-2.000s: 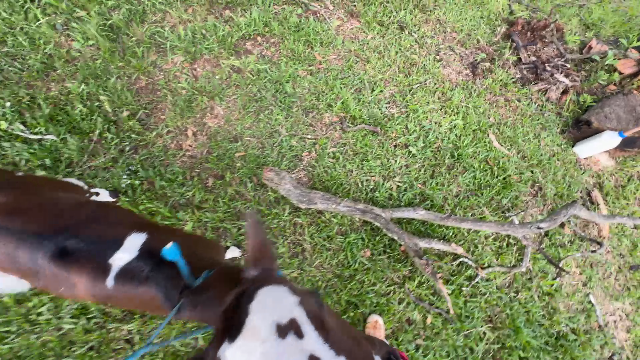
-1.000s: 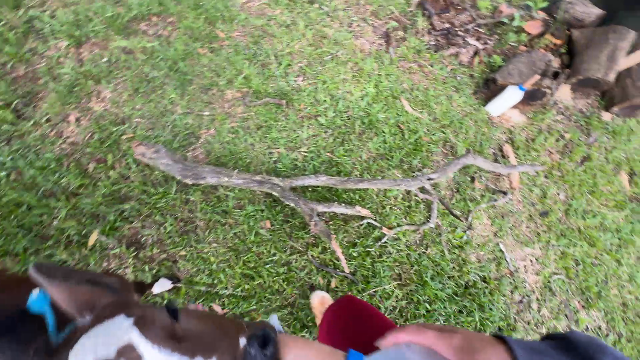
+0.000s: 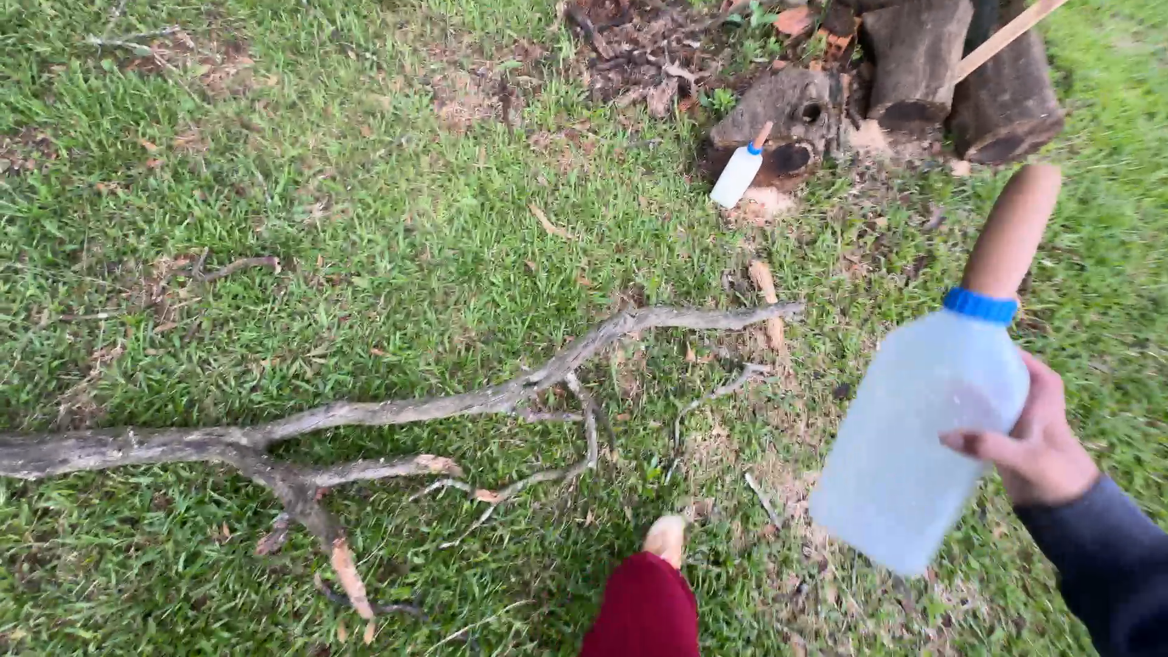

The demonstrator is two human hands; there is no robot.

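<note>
My right hand [image 3: 1049, 438], in a dark sleeve, is closed around a translucent plastic feeding bottle [image 3: 922, 429] at the right. The bottle has a blue collar [image 3: 981, 306] and a long tan nipple [image 3: 1015, 228] pointing up; it looks nearly empty or holds cloudy remains, I cannot tell which. A second feeding bottle [image 3: 736, 177], white with a blue collar and tan nipple, leans by a cut log on the ground farther off. My left hand is out of view.
Cut logs [image 3: 917, 59] lie at the top right with a wooden handle or stick [image 3: 1008, 38] against them. A long forked branch [image 3: 392, 412] stretches over the grass from the left. My leg in red cloth [image 3: 643, 607] and a foot [image 3: 666, 538] show at the bottom.
The brown and white calf with the blue halter has left the view, which has shifted right. The bottle in my right hand has come into full view.
</note>
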